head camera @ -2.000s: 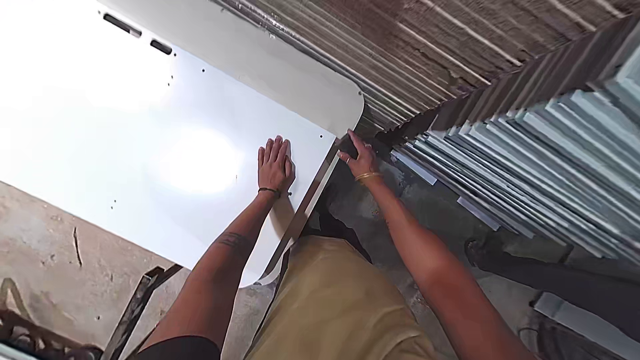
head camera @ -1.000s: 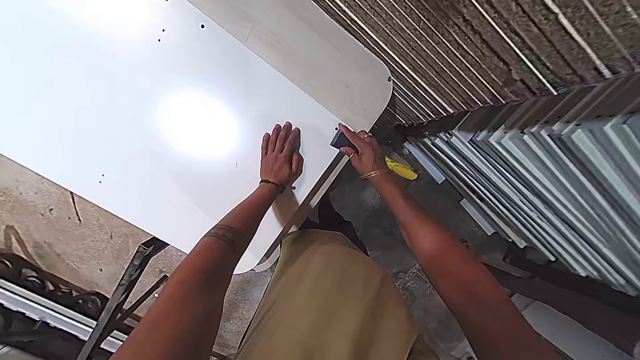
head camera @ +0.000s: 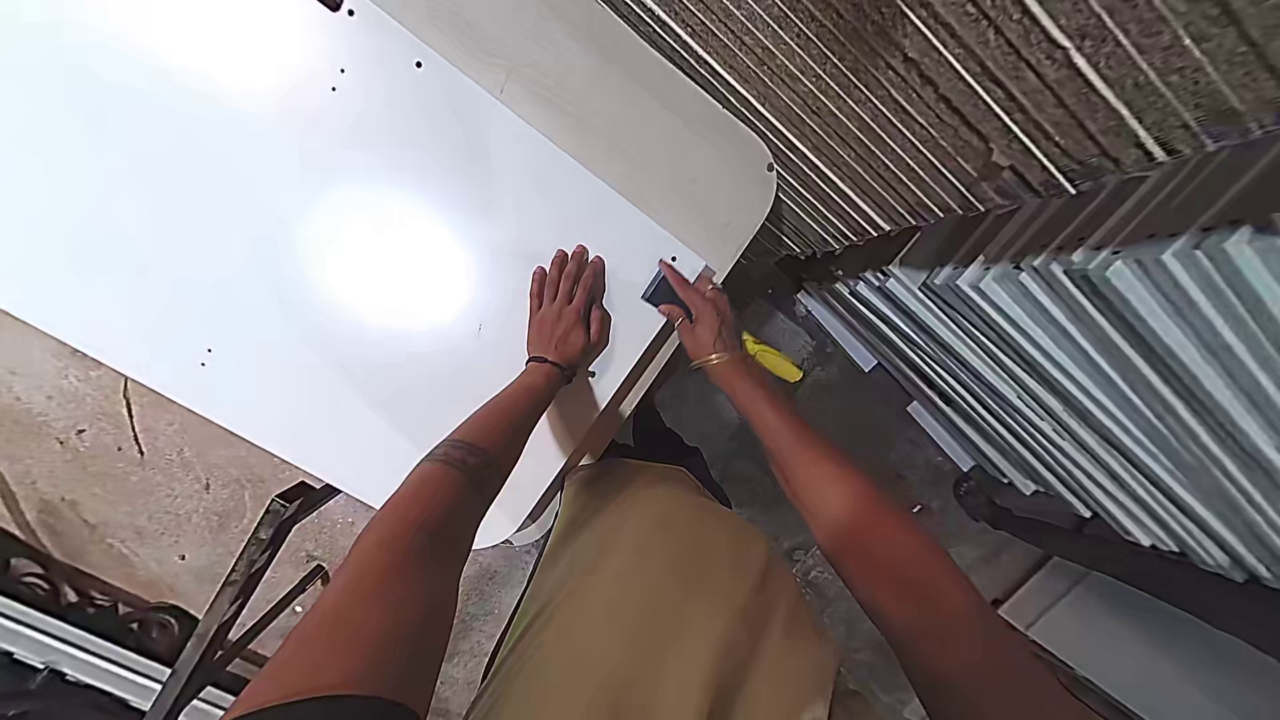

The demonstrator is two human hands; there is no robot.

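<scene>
A large white panel (head camera: 400, 400) with small drilled holes lies flat, and a second pale panel with a rounded corner (head camera: 690, 130) shows from under its far edge. My left hand (head camera: 570, 315) rests palm down on the white panel near its right end, holding nothing. At that panel's right corner my right hand (head camera: 703, 320) grips a small dark block (head camera: 664, 291), perhaps a sanding block, against the edge. The underside of the block is hidden.
Stacked panels (head camera: 1090, 350) stand on edge at the right, beside more brown boards (head camera: 960, 90). A yellow object (head camera: 772, 357) lies on the floor beyond my right wrist. A dark metal frame (head camera: 235, 590) stands at the lower left.
My right hand was at the panel's end edge two seconds ago; the dark block now shows plainly at the corner. My left hand has stayed flat on the panel.
</scene>
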